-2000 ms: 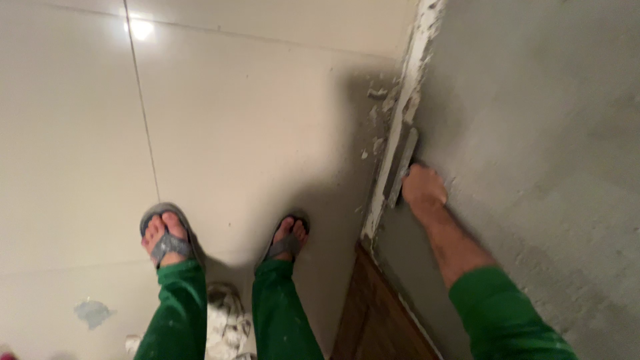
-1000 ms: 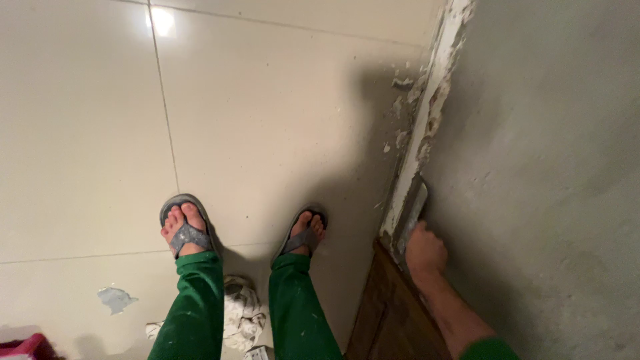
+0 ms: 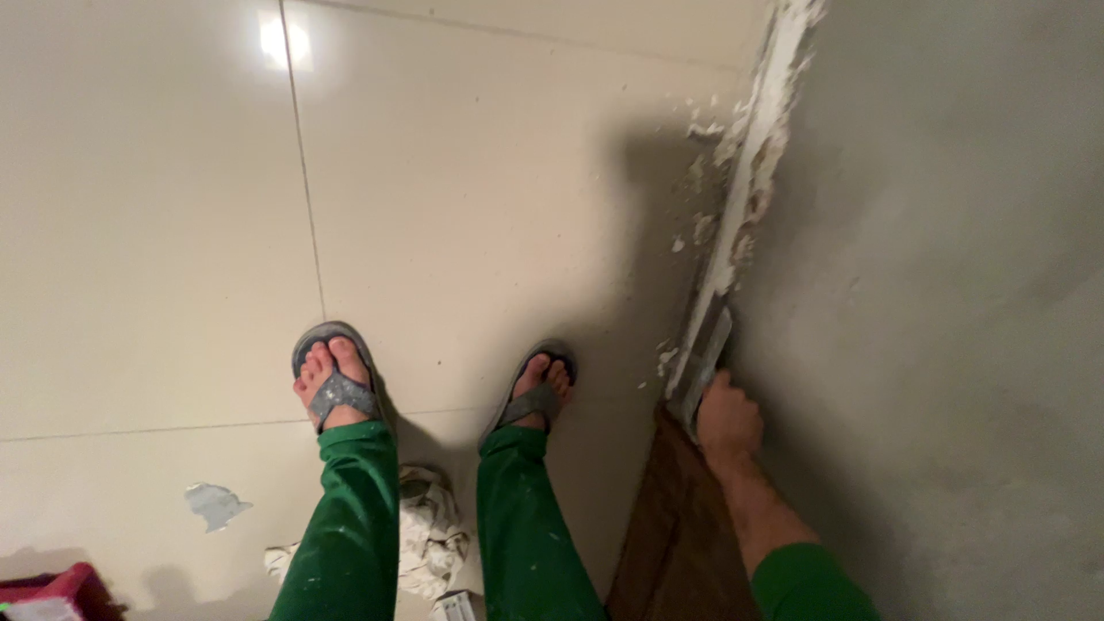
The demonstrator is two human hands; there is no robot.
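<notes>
My right hand (image 3: 730, 416), its arm in a green sleeve, grips a flat steel plastering trowel (image 3: 709, 355). The blade lies along the foot of the grey plastered wall (image 3: 940, 259), on the lower end of a whitish strip (image 3: 749, 185) that runs between wall and floor. The trowel's near end is close to the corner of a brown wooden panel (image 3: 681, 526). The strip's wall side is rough and crumbly higher up. My left hand is out of view.
Loose plaster crumbs (image 3: 703, 228) lie on the cream floor tiles (image 3: 466, 216) beside the strip. My sandalled feet stand on the tiles, with a crumpled cloth (image 3: 431, 535) between my legs. At the lower left are a grey patch (image 3: 216, 505) and a red container (image 3: 65, 593).
My right hand with the trowel has moved down along the strip toward the brown wooden panel, where it now stays close to the panel's corner.
</notes>
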